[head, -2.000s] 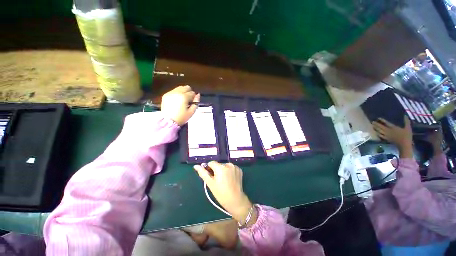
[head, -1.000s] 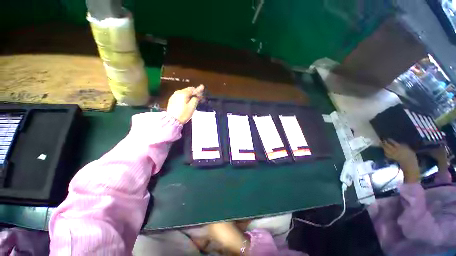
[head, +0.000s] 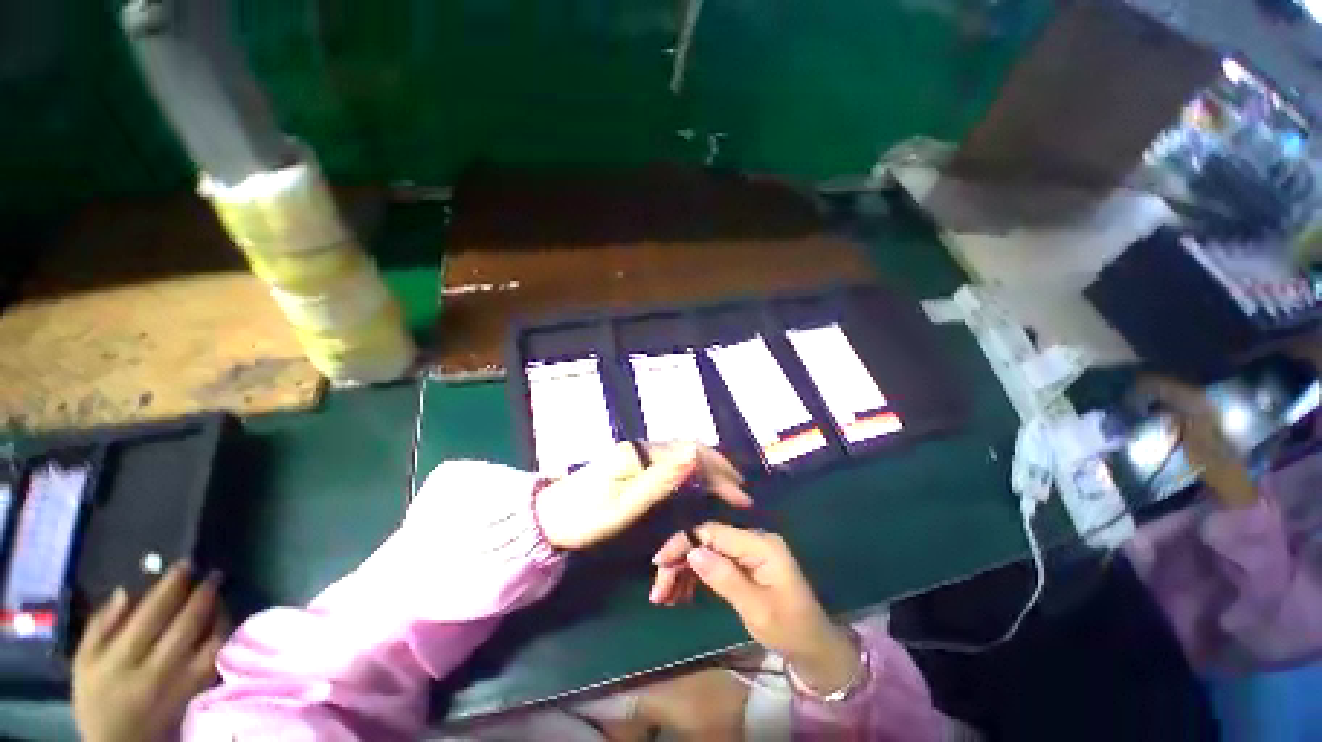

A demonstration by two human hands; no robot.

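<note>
Four smartphones with lit white screens lie in a black tray (head: 942, 380). The two right phones (head: 844, 380) show red and orange bands; the far-left phone (head: 568, 406) and the second phone (head: 670, 394) are partly covered at their lower ends by my left hand. My left hand (head: 631, 496) is over the tray's front edge, fingers stretched right; a small dark spot shows at it, and whether it holds something is unclear. My right hand (head: 754, 580) is just in front, thumb and fingers pinched on a small dark tip, too blurred to name.
At left another person's hand (head: 145, 652) rests by a second black tray (head: 152, 500) with phones. A tape-wrapped post (head: 322, 283), wooden board (head: 174, 341) and brown board (head: 493, 276) stand behind. A white power strip (head: 1047, 413) is at right, beside another person's arm (head: 1225, 449).
My left hand has come from the tray's rear left corner to its front edge. My right hand dropped low, then rose beside it. Another person's hand has appeared at the left tray.
</note>
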